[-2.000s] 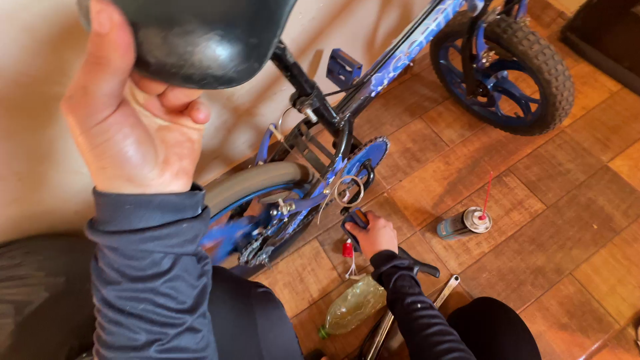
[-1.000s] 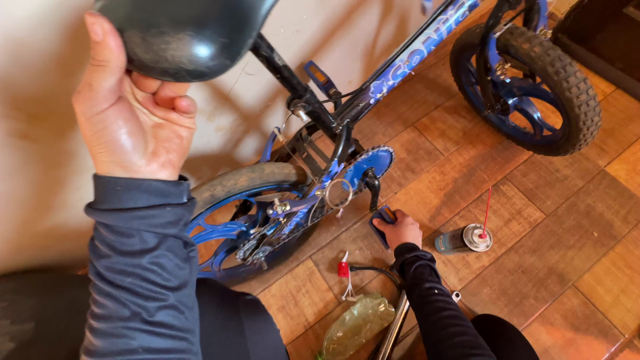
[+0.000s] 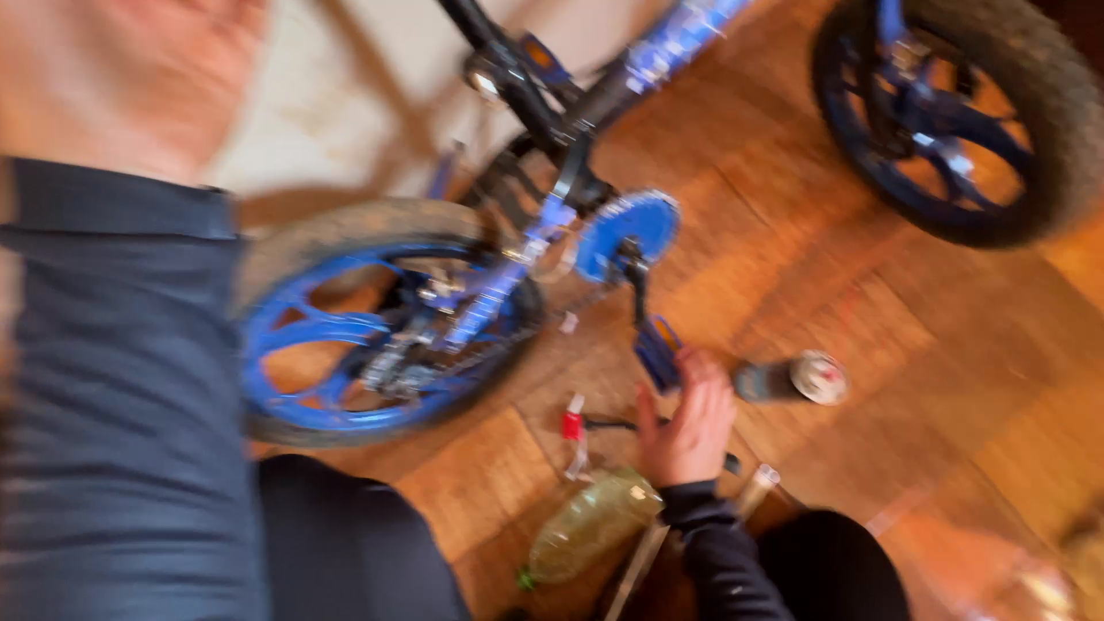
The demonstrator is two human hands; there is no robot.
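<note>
A small blue and black bicycle stands on the floor, its frame (image 3: 604, 103) slanting to the upper right. My right hand (image 3: 690, 423) is at the blue pedal (image 3: 657, 354), touching it with the fingers; blur hides whether they close on it. The pedal's crank hangs below the blue chainring (image 3: 630, 235). My left hand (image 3: 129, 78) is raised large at the upper left, its fingers cut off by the frame edge, so what it holds is not seen. The rear wheel (image 3: 319, 332) with its derailleur (image 3: 401, 366) lies between my two arms.
A spray can (image 3: 789, 379) is right of my right hand. A red-and-white small object (image 3: 572, 424), a clear green-tinted plastic bottle (image 3: 595, 526) and a metal tube (image 3: 642, 561) lie near my right forearm. The front wheel (image 3: 957, 129) is at the upper right, a pale wall (image 3: 302, 103) behind the bicycle.
The crank and pedal have turned, with my right hand staying at the pedal. The saddle that my left hand held has left the view, which has shifted and blurred.
</note>
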